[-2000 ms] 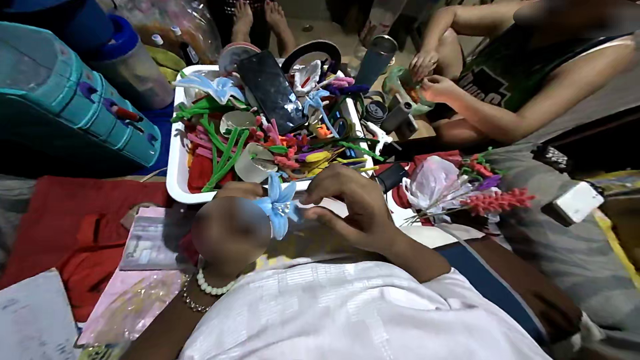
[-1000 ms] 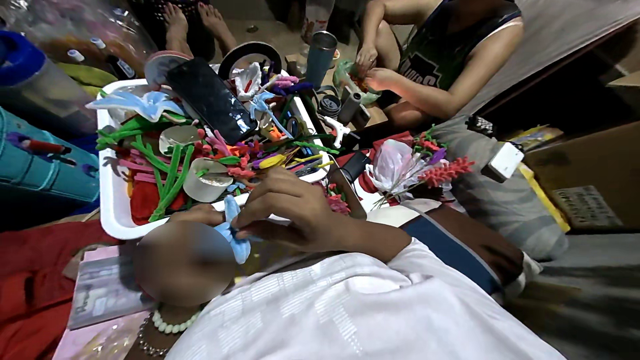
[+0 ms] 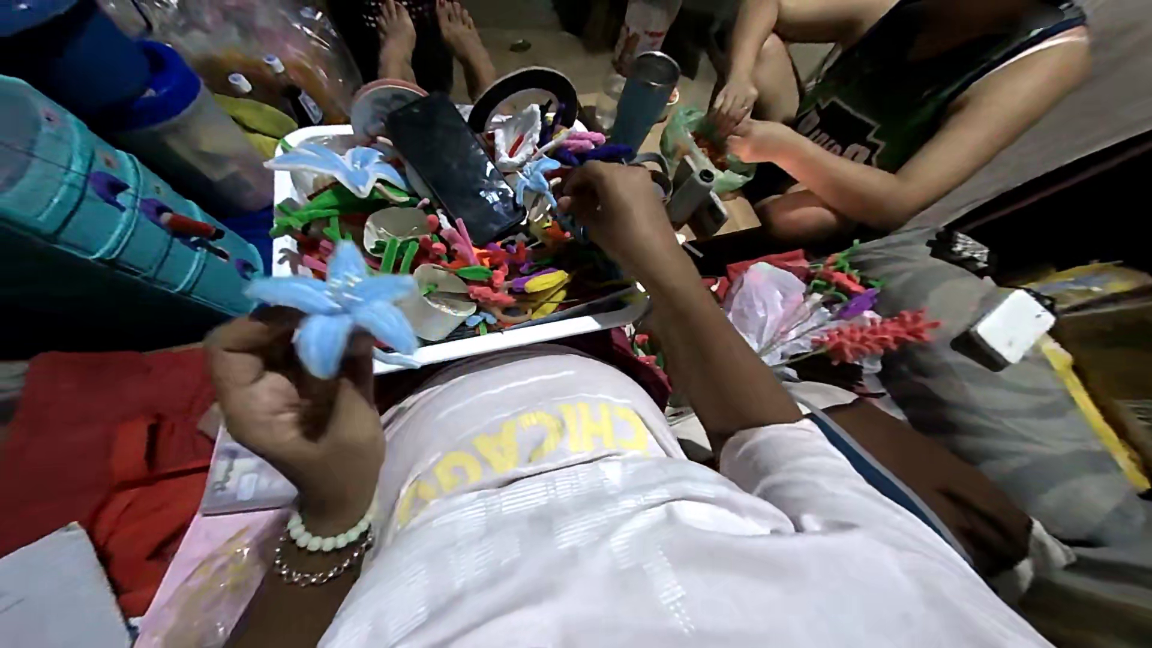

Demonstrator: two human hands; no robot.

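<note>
My left hand [image 3: 301, 405] holds a light blue pipe-cleaner flower [image 3: 342, 306] upright in its fingertips, in front of the left part of a white tray [image 3: 504, 340]. The tray is heaped with pipe-cleaner pieces in green, red, pink, yellow and purple. My right hand [image 3: 612, 207] reaches over the tray's right side, its fingers bent down beside a small blue flower [image 3: 537, 180]; whether they grip anything is hidden. Left of it a black smartphone [image 3: 454, 166] lies on the heap. Another pale blue and white flower [image 3: 346, 168] rests at the tray's back left.
Across from me sits a person [image 3: 864, 135] whose hands are at a green plastic bag [image 3: 688, 135]. A metal tumbler [image 3: 646, 94] stands behind the tray. Wrapped pipe-cleaner flowers [image 3: 765, 301] lie at right near a white box [image 3: 1012, 324]. Teal plastic drawers [image 3: 117, 207] stand at left.
My right hand has left the blue flower and moved out over the tray's right side. My left hand now holds the flower alone, raised at the left, its petals spread open.
</note>
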